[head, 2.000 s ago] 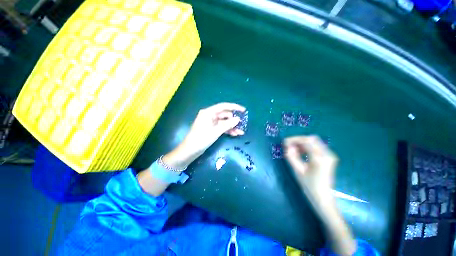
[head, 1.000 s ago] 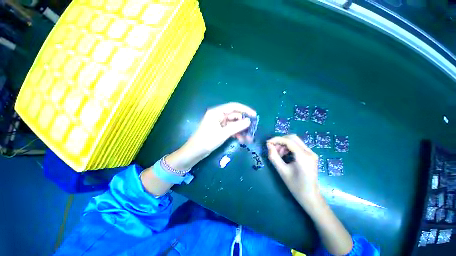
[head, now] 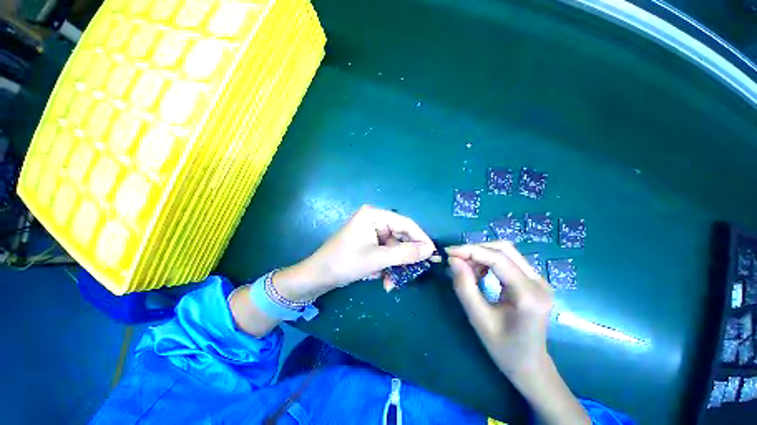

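My left hand (head: 365, 249) holds a dark circuit board (head: 408, 273) with pale specks, tilted, between thumb and fingers. My right hand (head: 506, 303) is just to the right, thumb and index finger pinched on a small dark part (head: 440, 255) at the board's upper right corner. The part is partly hidden by the fingertips. Several more circuit boards (head: 532, 183) lie flat on the green bench beyond and beside my right hand, some partly covered by it.
A tall stack of yellow trays (head: 133, 124) stands at the left. A dark tray (head: 730, 332) with grey pieces is cut off at the right edge. A pale pointed streak (head: 602, 329) lies right of my right hand. A metal rail (head: 664, 37) curves along the top right.
My left hand has moved down and right with the board, now tilted lower. My right hand has come close to it, fingertips at the board's corner. The view has shifted slightly.
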